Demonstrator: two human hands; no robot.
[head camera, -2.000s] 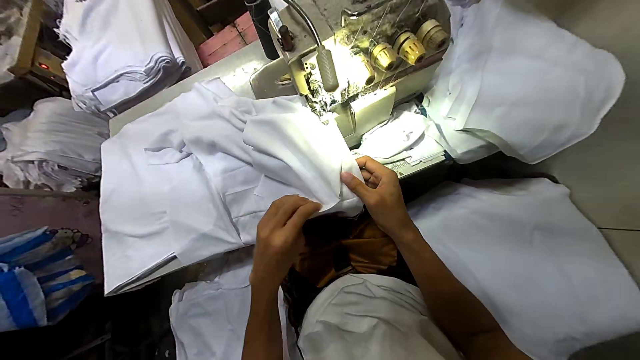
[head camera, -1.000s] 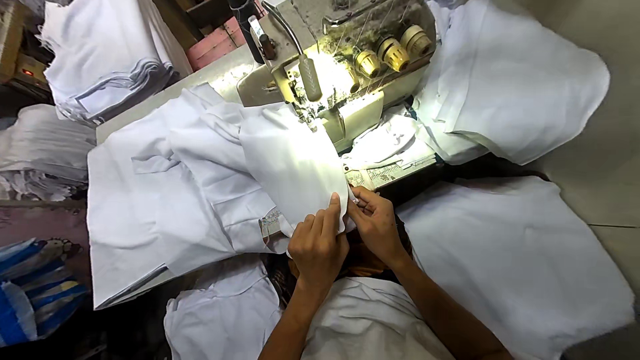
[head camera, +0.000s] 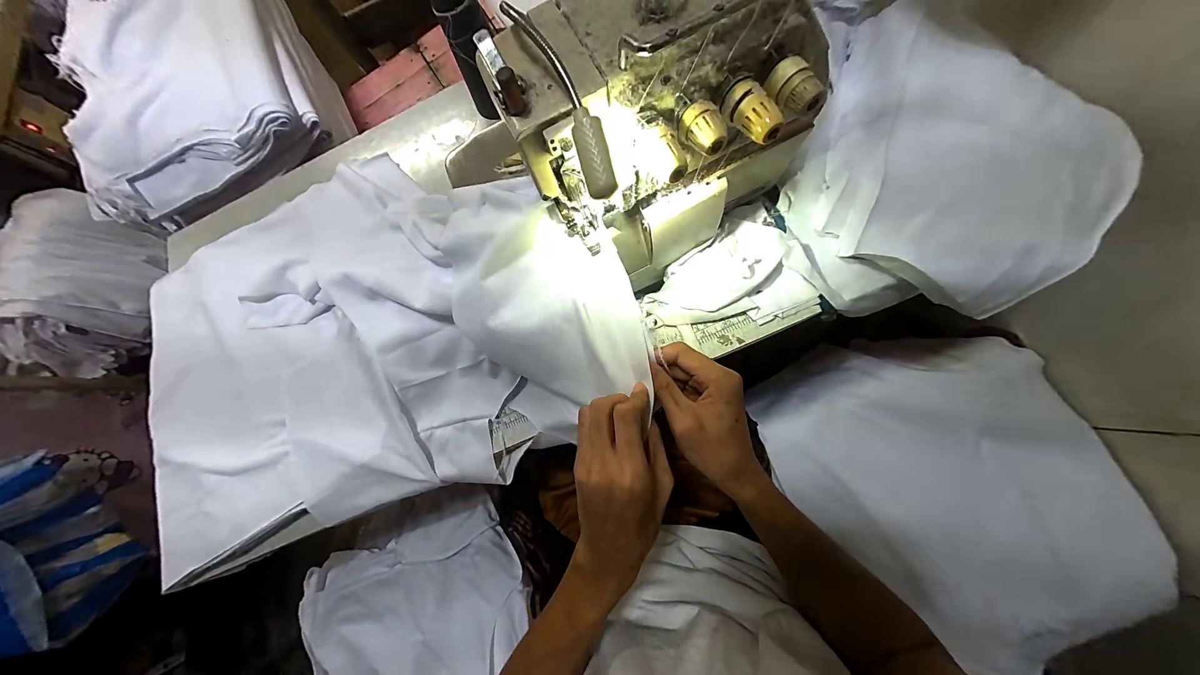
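Observation:
White fabric (head camera: 375, 328) lies spread over the table of an overlock sewing machine (head camera: 675, 216). Its right edge runs from the lit presser foot (head camera: 586, 234) down towards me. My left hand (head camera: 623, 469) rests on that edge with its fingers close together, gripping the cloth. Just right of it, my right hand (head camera: 703, 403) pinches the same edge between thumb and fingers. A lamp with a bendable neck (head camera: 592, 155) shines on the needle area, and yellow tension dials (head camera: 750, 111) line the machine's front. The needle tip is lost in the glare.
Stacked white cloth pieces (head camera: 187, 103) stand at the upper left, with another pile (head camera: 75, 272) below. White panels hang at the upper right (head camera: 966, 169) and lie at the lower right (head camera: 966, 487). Small white scraps (head camera: 731, 267) lie beside the machine. A blue-striped bag (head camera: 66, 553) is at the lower left.
Two seconds ago my hands were apart at the cloth's near corner; now they are close together along its right edge. The cloth by the presser foot lies flatter, and a printed ruler strip shows through a gap.

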